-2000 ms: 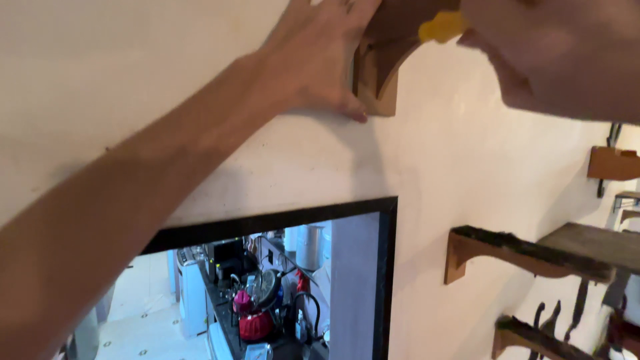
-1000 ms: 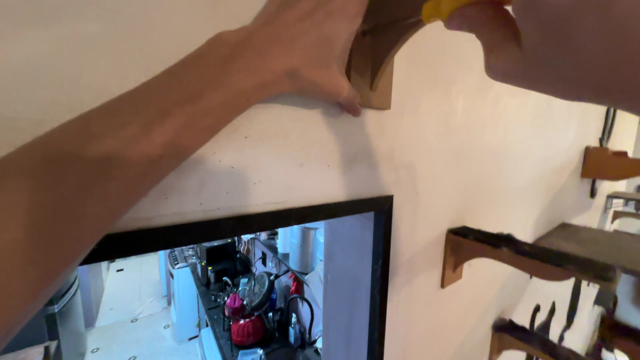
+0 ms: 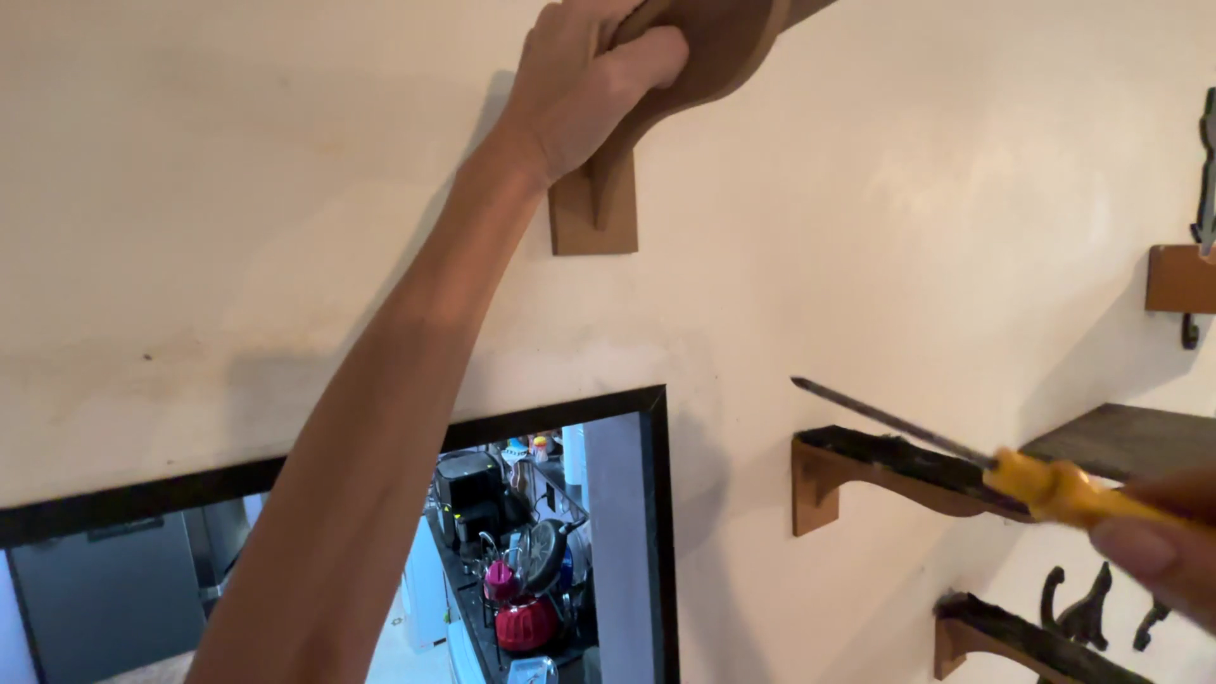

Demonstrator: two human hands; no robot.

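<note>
High on the wall, at the top centre, my left hand [image 3: 589,95] grips a brown wooden shelf bracket [image 3: 722,57], thumb over its curved side. The bracket's flat back plate [image 3: 595,214] lies against the wall. At the lower right edge, partly out of view, my right hand [image 3: 1164,551] holds a screwdriver by its yellow handle [image 3: 1054,484]. The bare shaft [image 3: 888,418] points up and left, its tip apart from the bracket. Whether a screw sits in the bracket cannot be seen.
Below my left hand is a black-framed opening [image 3: 662,532] onto a kitchen with a red pot [image 3: 525,622]. On the right, wooden brackets [image 3: 815,484] with dark tops stick out near a dark shelf [image 3: 1121,437]. Black metal hooks [image 3: 1083,608] and a small wooden block [image 3: 1178,278] are farther right.
My right hand has drawn the screwdriver away from the bracket, down and to the right. My left hand has shifted from beside the back plate to a grip around the bracket's arm.
</note>
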